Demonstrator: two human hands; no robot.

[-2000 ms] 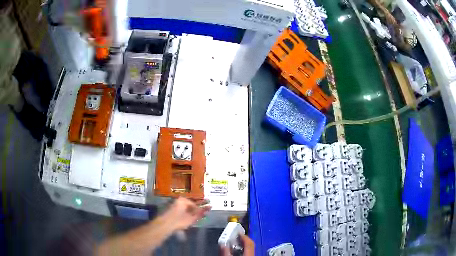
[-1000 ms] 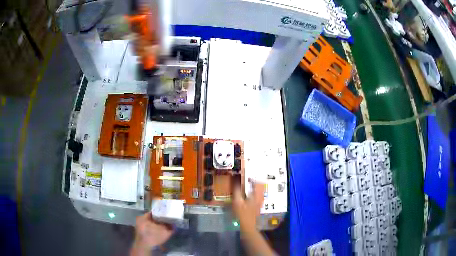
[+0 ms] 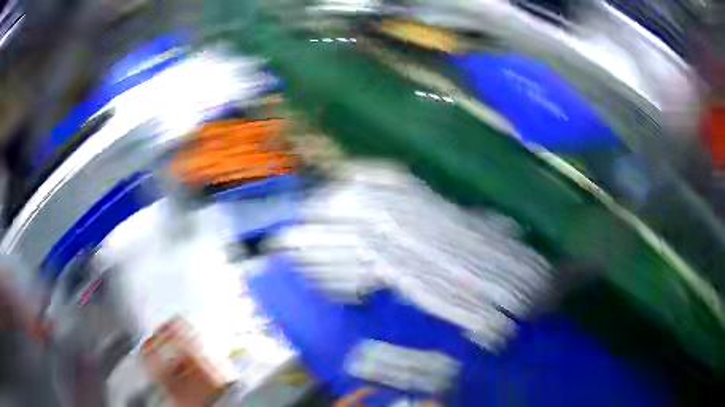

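The whole view is badly blurred. White housings (image 3: 421,242) lie as a smeared block on the blue sheet (image 3: 306,318). A separate white housing (image 3: 401,366) lies nearer, low in the middle. An orange-brown screw fixture (image 3: 183,362) shows at the lower left on the white machine table (image 3: 171,278). A small skin-coloured patch at the bottom edge, just below the separate housing, looks like part of my right hand (image 3: 355,397). It is cut off and blurred, and its grip cannot be told. My left hand does not show.
The green conveyor belt (image 3: 477,167) runs diagonally beyond the housings. Orange spare fixtures (image 3: 238,151) and the blue screw bin (image 3: 262,205) stand beside the machine. Another blue sheet (image 3: 536,103) lies past the belt. A dark shape (image 3: 612,318) is at the right.
The view has swung right, bringing the housings to the middle and the machine to the lower left. My hands have left the fixture area, and the fixture's lid state is now blurred.
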